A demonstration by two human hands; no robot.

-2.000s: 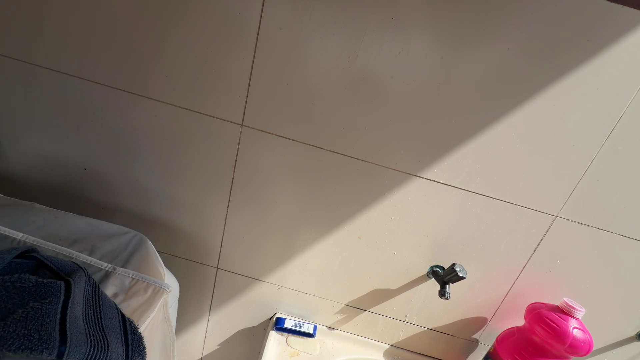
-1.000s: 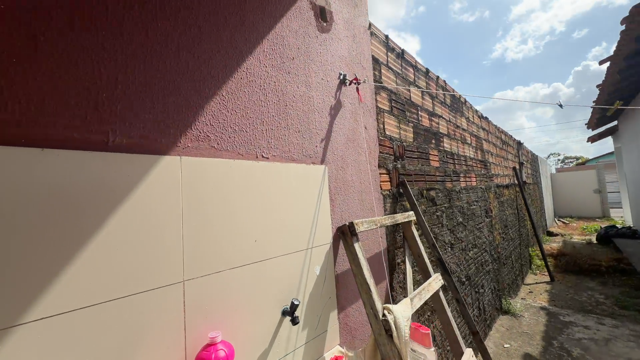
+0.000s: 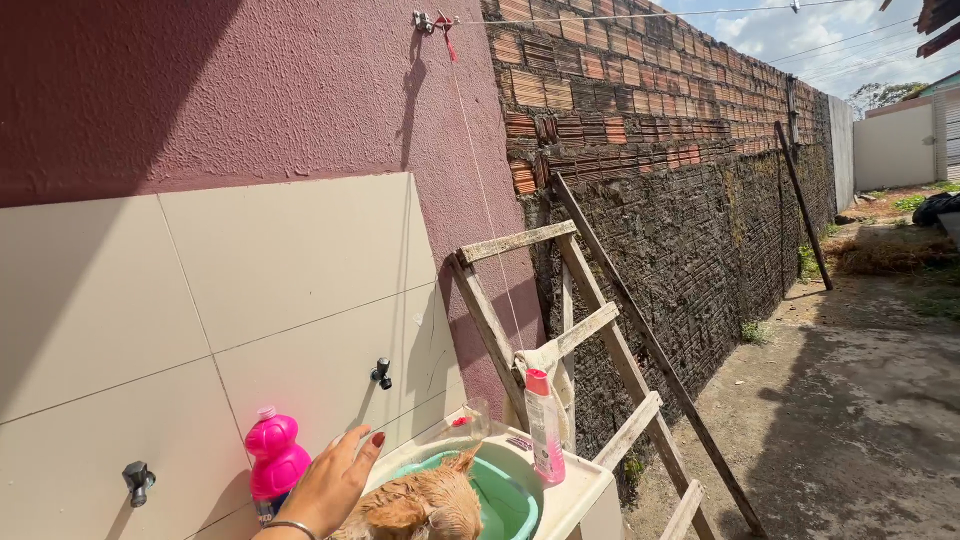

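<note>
My left hand [image 3: 330, 480], with a bracelet at the wrist and dark red nail polish, is raised at the bottom of the view. Its fingers are apart and hold nothing. Just right of it is a wet orange cat [image 3: 420, 499], partly cut off by the lower edge, at a green plastic basin [image 3: 506, 480] with water in it. The basin sits in a white sink [image 3: 577, 491]. Behind my hand stands a bright pink bottle [image 3: 276, 457]. A clear bottle of pink liquid with a red cap [image 3: 545, 427] stands on the sink's right rim. My right hand is out of view.
Two dark taps [image 3: 381, 373] stick out of the tiled wall. A clear cup [image 3: 477, 418] is at the sink's back. A wooden ladder [image 3: 630, 375] with a cloth on it leans beside the sink, near a brick wall [image 3: 675, 225]. A clothesline runs overhead.
My left hand, the cat and the basin have come into view. The view has swung from the tiled wall to the sink, ladder and yard.
</note>
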